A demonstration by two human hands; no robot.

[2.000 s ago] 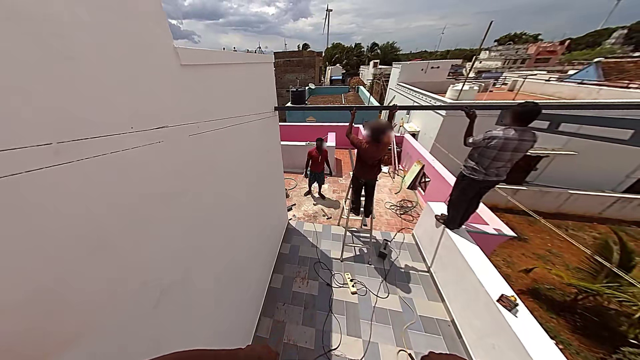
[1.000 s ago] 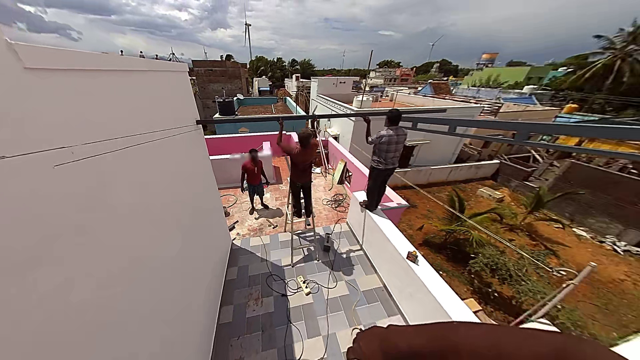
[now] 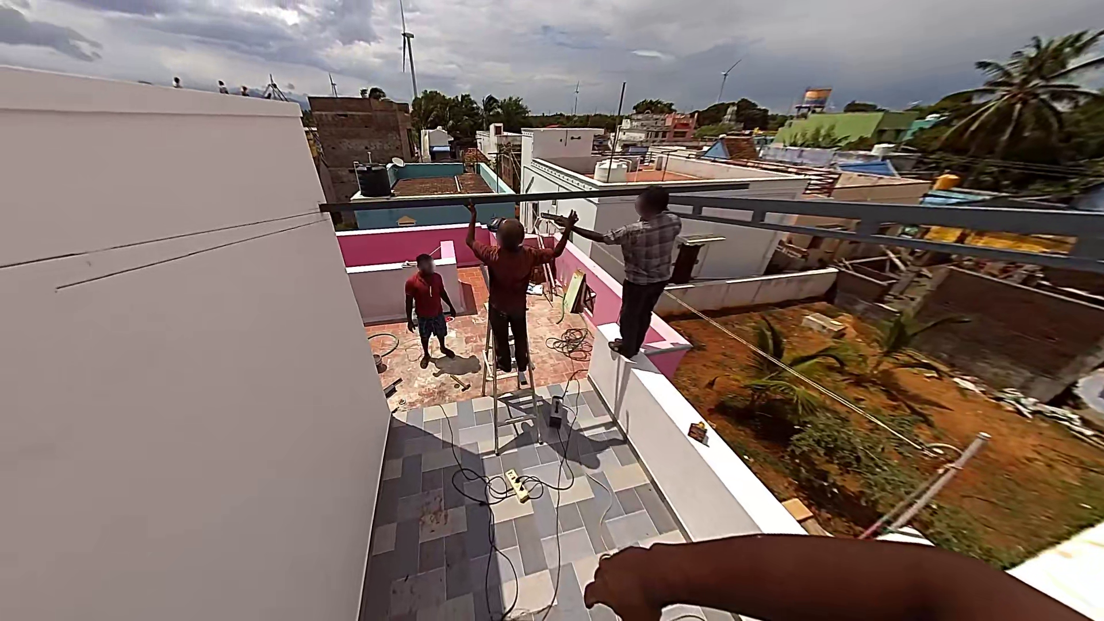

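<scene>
An arm crosses the lower right of the view from the right edge, with my right hand (image 3: pixel 623 583) at its end, low over the tiled floor. Its fingers are bent down and partly hidden, and whether they hold anything does not show. My left hand is out of view. Farther off, a long dark metal beam (image 3: pixel 535 197) spans from the white wall at left towards a grey metal frame (image 3: pixel 871 226) at right. A person on a stepladder (image 3: pixel 516 421) raises both hands, one at the beam. Another person (image 3: pixel 647 250) stands on the parapet, one arm stretched towards the first.
A third person (image 3: pixel 427 302) stands on the reddish floor. Black cables and a power strip (image 3: pixel 517 486) lie on the grey tiles. The white parapet (image 3: pixel 724 470) bears a small object. A tall white wall (image 3: pixel 190 362) fills the left. Beyond the parapet lies lower ground with plants.
The view has swung right. My right arm, not visible at first, now reaches in from the right. The person on the parapet now stretches an arm towards the one on the ladder.
</scene>
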